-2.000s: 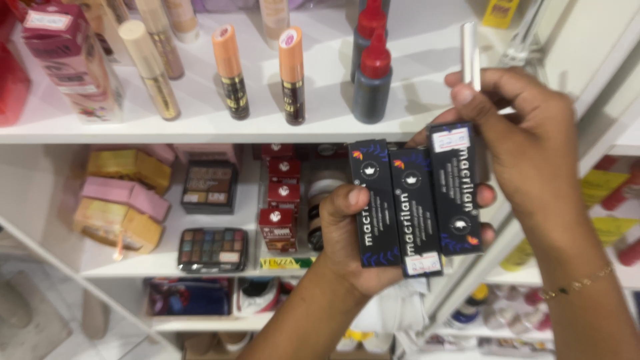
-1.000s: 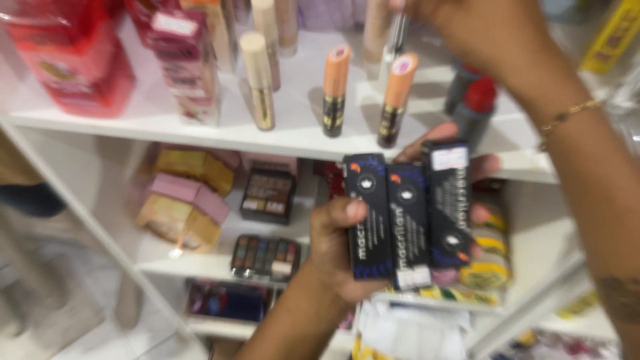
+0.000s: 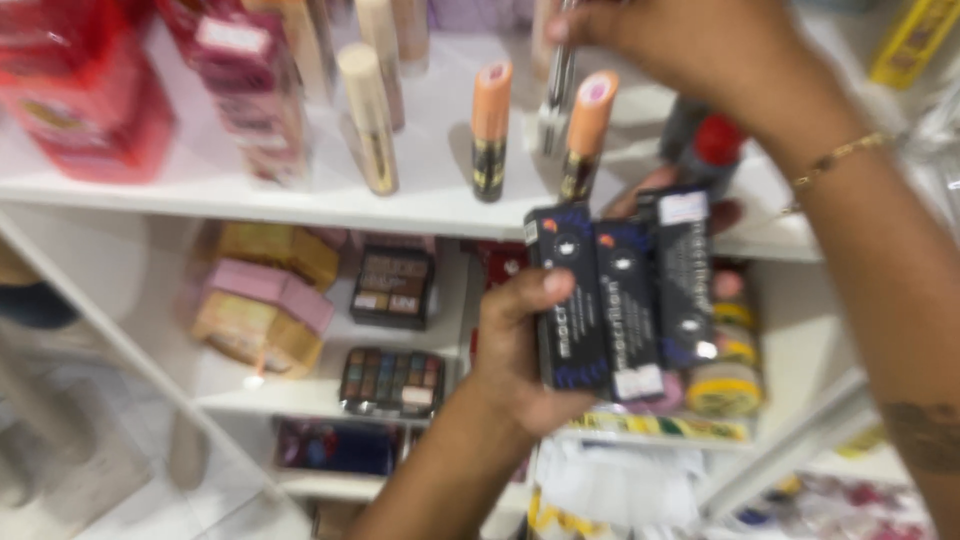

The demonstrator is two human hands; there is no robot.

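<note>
My left hand (image 3: 517, 352) holds three slim black cardboard cosmetic boxes (image 3: 626, 307) side by side, its thumb across the leftmost one. The boxes stand tilted in front of the shelf edge. My right hand (image 3: 637, 37) is up at the top right, its fingers on the top of a slender silver and clear cosmetic tube (image 3: 559, 97). The tube is upright at the shelf, behind an orange-capped tube (image 3: 589, 135); whether its base touches the shelf is hard to tell. Another orange-capped tube (image 3: 491, 131) stands to the left.
The white upper shelf (image 3: 427, 202) bears a cream-capped tube (image 3: 367, 120), a pink carton (image 3: 251, 97), red packages (image 3: 82, 105) and a red-capped bottle (image 3: 716, 150). Below are yellow and pink boxes (image 3: 262, 315), an eyeshadow palette (image 3: 391, 381) and yellow-banded jars (image 3: 724, 390). A slanted white frame (image 3: 795, 442) is at right.
My right hand has moved from beside the black boxes up and left over the upper shelf, taking the silver tube with it. My left hand still holds the boxes. The view has shifted left.
</note>
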